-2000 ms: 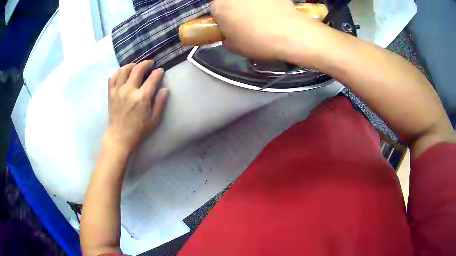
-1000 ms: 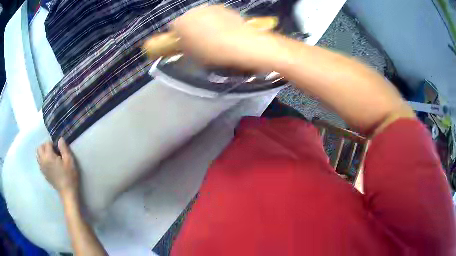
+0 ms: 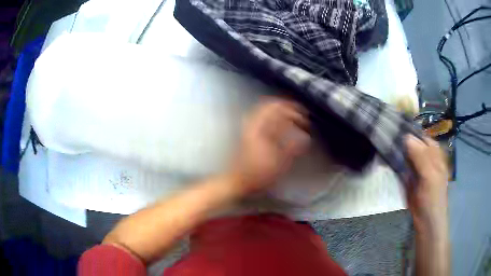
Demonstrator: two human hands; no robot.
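Observation:
The plaid garment (image 3: 317, 43) lies bunched over the far right part of the cream-white pressing pad (image 3: 134, 102). Its dark-bordered near edge is pulled out towards the right front. My right hand (image 3: 428, 161) is closed on that edge at the right. My left hand (image 3: 277, 140) is blurred over the pad, beside the dark underside of the garment; whether it grips the cloth cannot be told. The orange-brown handle of the iron (image 3: 439, 128) shows at the right end of the table, behind my right hand; its body is mostly hidden.
The white table cover (image 3: 70, 183) shows in front of the pad. Black cables (image 3: 452, 59) hang at the right, above the iron. Blue cloth (image 3: 19, 102) is at the left edge. The speckled grey floor (image 3: 350, 242) shows at the front.
My right hand has let go of the iron, now at the right end, and holds the garment. The garment is off the pad's left part. My left hand has moved right.

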